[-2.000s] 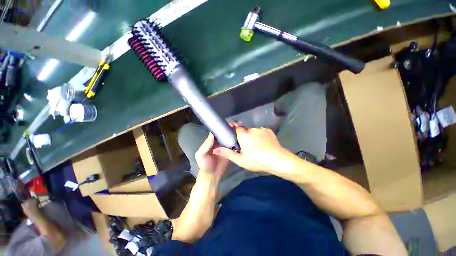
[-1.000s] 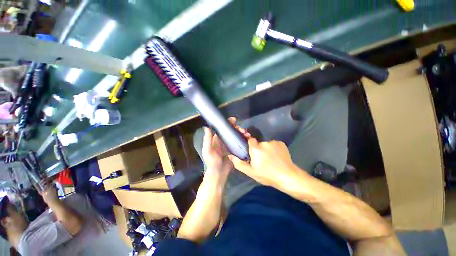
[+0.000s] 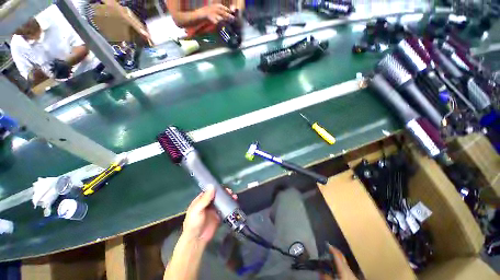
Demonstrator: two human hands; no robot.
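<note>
The hot-air brush [image 3: 204, 174] has a long grey handle and a bristled head with pink-red bristles, which points up and left over the green bench. My left hand [image 3: 200, 216] is closed around the handle near its lower end. Switch parts show at that end, and a black power cord [image 3: 263, 240] runs from it to the lower right. My right hand [image 3: 341, 263] is at the bottom edge beside the dark cord, partly cut off and blurred; its hold is unclear. The mallet [image 3: 285, 162] lies right of the brush.
A yellow screwdriver [image 3: 323, 133] lies behind the mallet. A yellow and black tool [image 3: 102, 179] and a clear pot [image 3: 72, 209] are left. Styling brushes [image 3: 408, 90] are piled right. An open carton [image 3: 378, 229] holds cords. Another person's hand [image 3: 219, 13] is across the line.
The view has swung up and right. The brush is now in my left hand alone, with its lower end and cord showing. My right hand has moved away to the lower right.
</note>
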